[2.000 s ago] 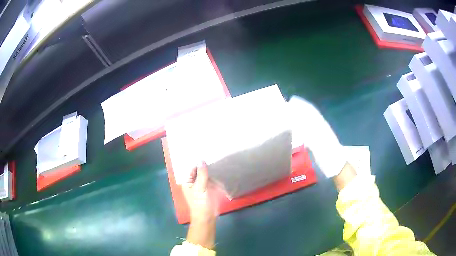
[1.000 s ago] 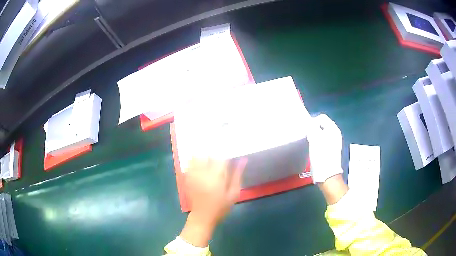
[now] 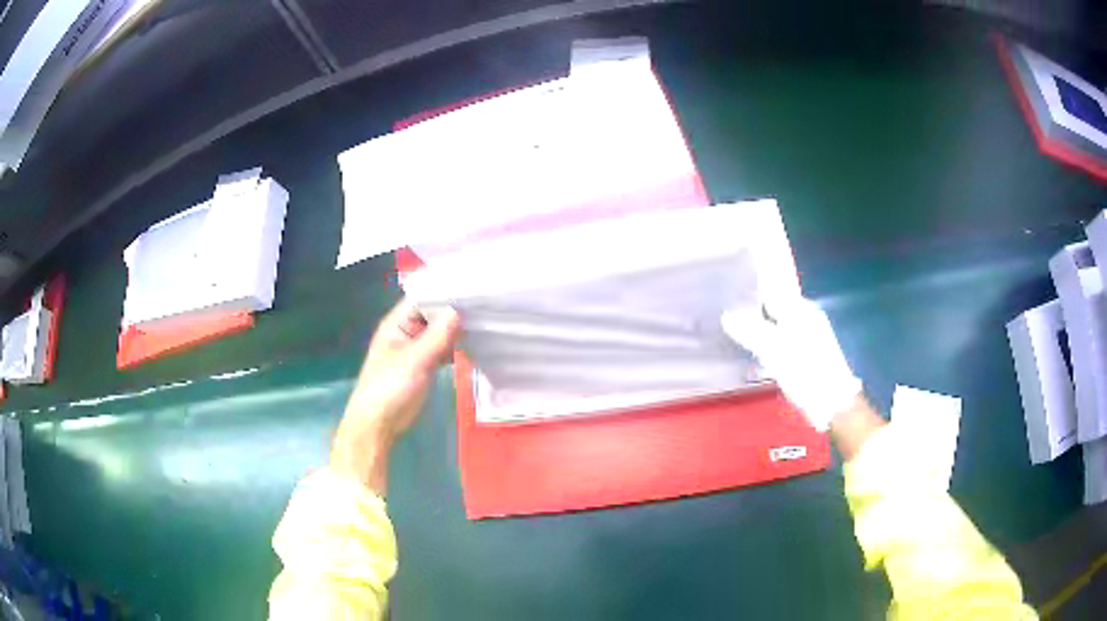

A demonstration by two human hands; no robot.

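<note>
A white box (image 3: 759, 231) lies over a red mat (image 3: 643, 459) in front of me. A shiny greyish sheet-like piece (image 3: 607, 322), perhaps film, spans the box, with a pale thin edge along its near side. My bare left hand (image 3: 407, 352) pinches its left end between thumb and fingers. My white-gloved right hand (image 3: 789, 352) grips its right end, thumb on top. Whether a tablet is under the sheet cannot be told.
A glaring white box (image 3: 522, 158) with a projecting flap lies on a red mat behind. Another box (image 3: 206, 261) is at left. A paper (image 3: 929, 425) lies right of my right hand. White boxes (image 3: 1044, 376) stand at the right edge. A picture-topped box (image 3: 1068, 103) is at far right.
My left hand has moved left and up from the box's near side to its left end. The greyish sheet now shows between my hands, and more of the red mat's near part is uncovered.
</note>
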